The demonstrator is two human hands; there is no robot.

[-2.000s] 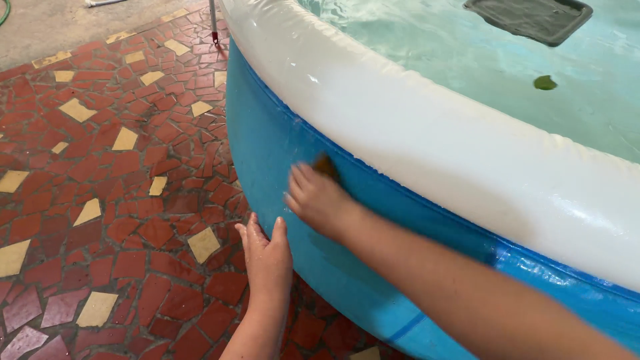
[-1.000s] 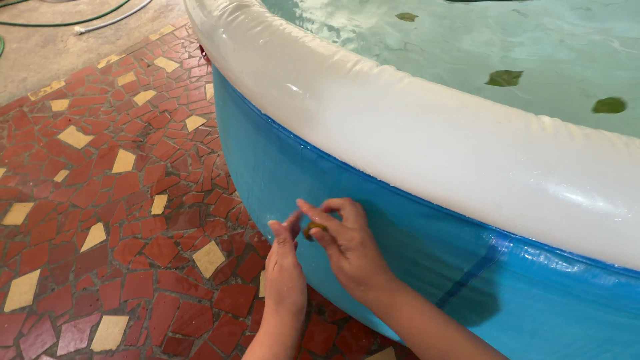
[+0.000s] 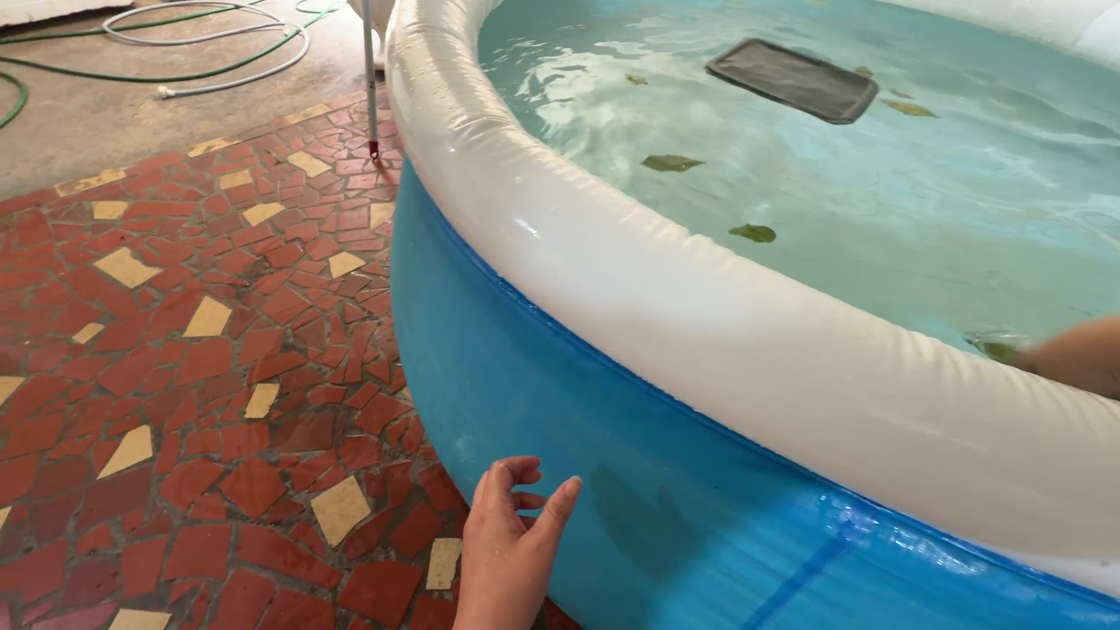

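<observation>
My left hand (image 3: 516,542) is raised beside the blue outer wall (image 3: 612,437) of an inflatable pool, fingers curled and apart from the thumb, holding nothing. At the right edge, my right hand (image 3: 1072,359) reaches over the white inflated rim (image 3: 665,297) to the water. A green leaf (image 3: 997,350) lies right at its fingertips, which are partly hidden, so whether they grip it does not show. More leaves float farther in, among them a rounded one (image 3: 753,233) and a pointed one (image 3: 672,164).
A dark rectangular tray-like object (image 3: 794,80) is in the pool water. A pole (image 3: 371,87) with a red tip stands by the rim. White and green hoses (image 3: 236,83) lie on the concrete beyond the red and yellow mosaic tile floor (image 3: 210,394).
My right hand has moved from beside my left hand, outside the pool wall, over the rim to the water at the right. The small brownish thing in its fingers earlier is not visible now.
</observation>
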